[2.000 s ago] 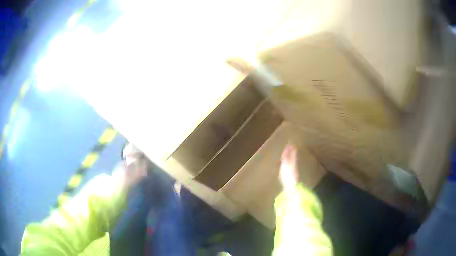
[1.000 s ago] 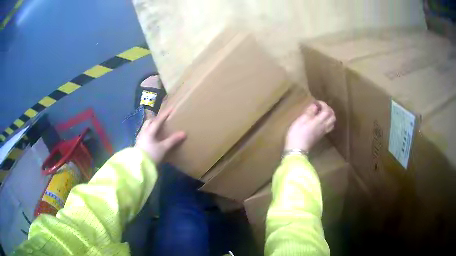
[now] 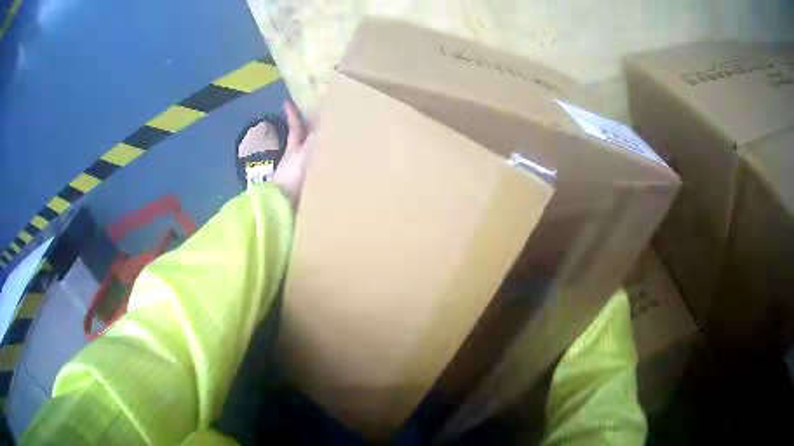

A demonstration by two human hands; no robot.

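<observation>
A brown cardboard carton (image 3: 409, 235) is tilted up in front of me. A large flap faces me, with a strip of shiny tape (image 3: 531, 167) at its upper right corner. A white label (image 3: 609, 131) is on a side panel and faint print runs along the far panel. My left hand (image 3: 298, 152) is pressed on the carton's left side, partly hidden by it. My right sleeve (image 3: 601, 375) reaches up behind the carton's right side, and the right hand is hidden. The carton's inside cannot be seen.
More cartons (image 3: 714, 131) stand at the right. A pale board (image 3: 566, 26) lies beyond the carton. Yellow-black tape (image 3: 174, 122) crosses the blue floor at the left, near a sandalled foot (image 3: 261, 148) and a red object (image 3: 131, 279).
The carton has been turned and tipped up, so its labelled side now shows. My left hand is higher on its left side. My right hand has gone out of sight behind it.
</observation>
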